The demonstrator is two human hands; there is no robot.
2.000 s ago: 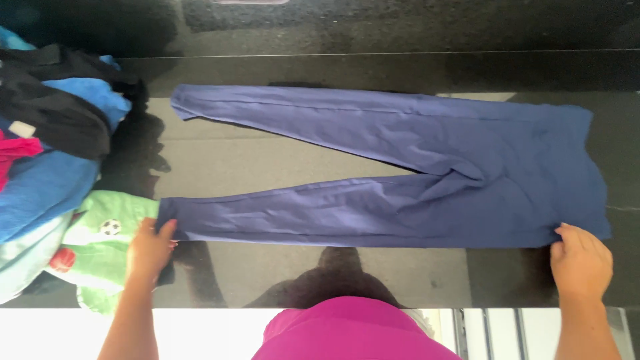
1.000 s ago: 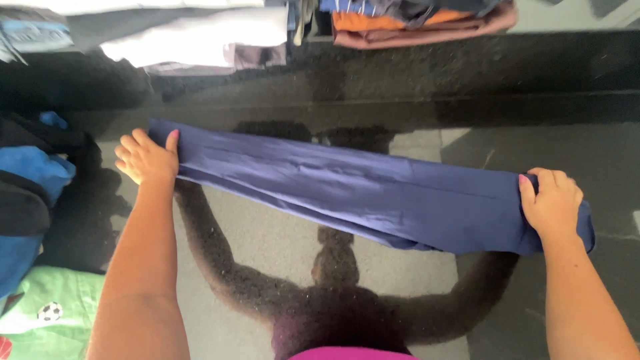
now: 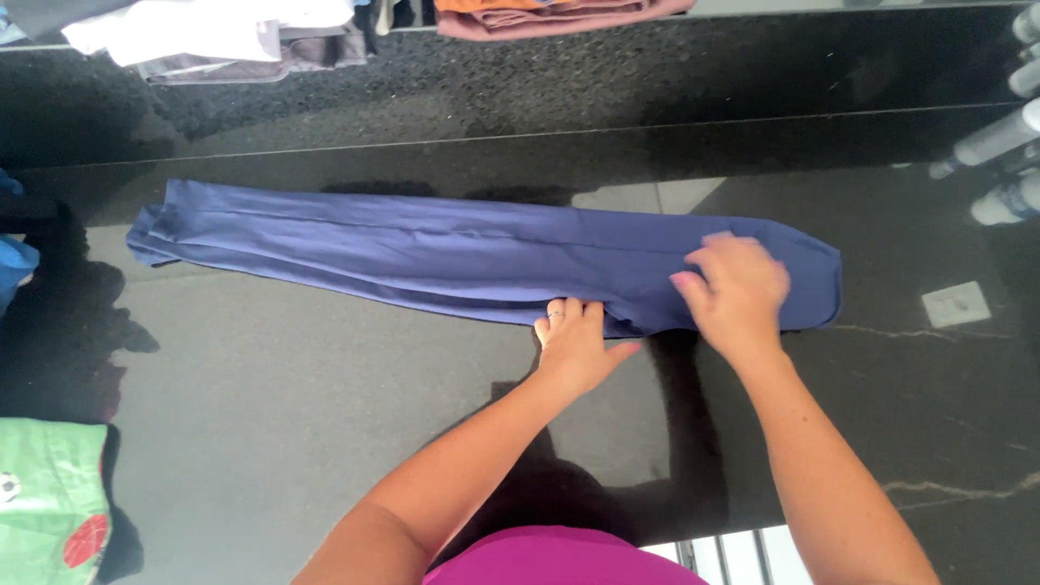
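Observation:
Dark blue leggings lie folded lengthwise, one leg over the other, on a dark polished stone countertop. The leg ends point left and the waist lies at the right. My left hand rests with its fingertips on the near edge of the cloth, around the middle right; a ring shows on one finger. Blurred, my right hand is over the waist part with thumb and fingers apart. Whether it touches the fabric, I cannot tell.
Folded clothes, white and reddish-brown, sit beyond the counter's raised back ledge. A green printed cloth lies at near left, blue and black clothing at the left edge. Several clear bottles stand at upper right.
The leggings, spread with legs apart two seconds ago, are now folded lengthwise. Both hands have left the two ends of the cloth, my left hand moving right to its middle. The view has shifted.

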